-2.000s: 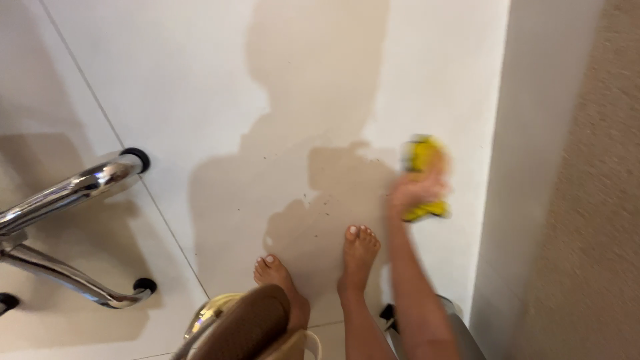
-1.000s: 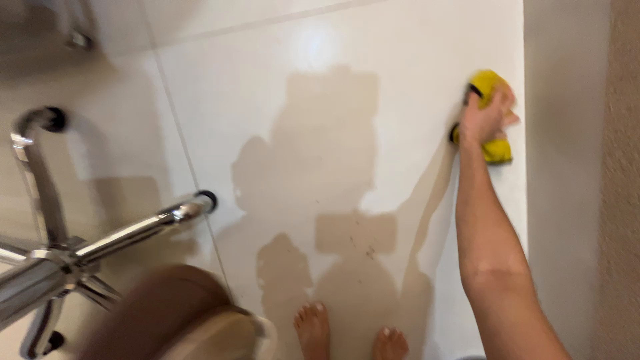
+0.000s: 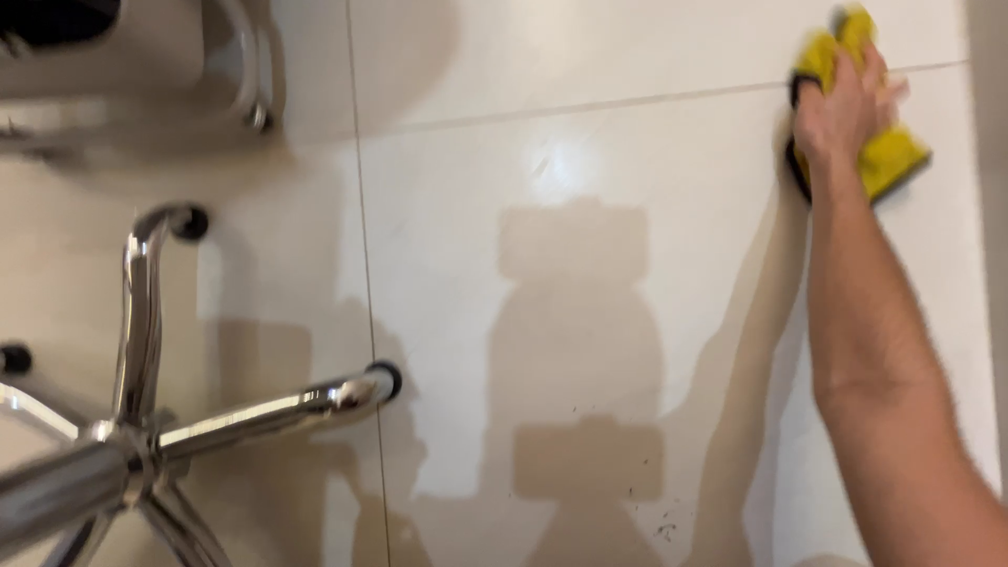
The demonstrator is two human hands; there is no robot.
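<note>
My right hand (image 3: pixel 846 110) reaches in from the lower right and presses a yellow cloth with dark edging (image 3: pixel 890 161) on the pale tiled floor (image 3: pixel 630 173), near the floor's right edge. The cloth is bunched under the fingers, part of it sticking out beyond them. Hand and cloth are slightly blurred. Small dark specks of debris (image 3: pixel 666 528) lie on the tile at the bottom, left of my forearm. My left hand is out of the frame.
A chrome chair base (image 3: pixel 134 461) with black-tipped legs stands at the left, one leg (image 3: pixel 276 409) reaching toward the middle. At the upper left is a grey container (image 3: pixel 150 47) beside a curved metal leg. A grey vertical surface (image 3: pixel 988 94) borders the floor at right.
My right hand has moved forward along the floor's right edge with the yellow cloth. The view has shifted forward, and my bare feet have left the frame.
</note>
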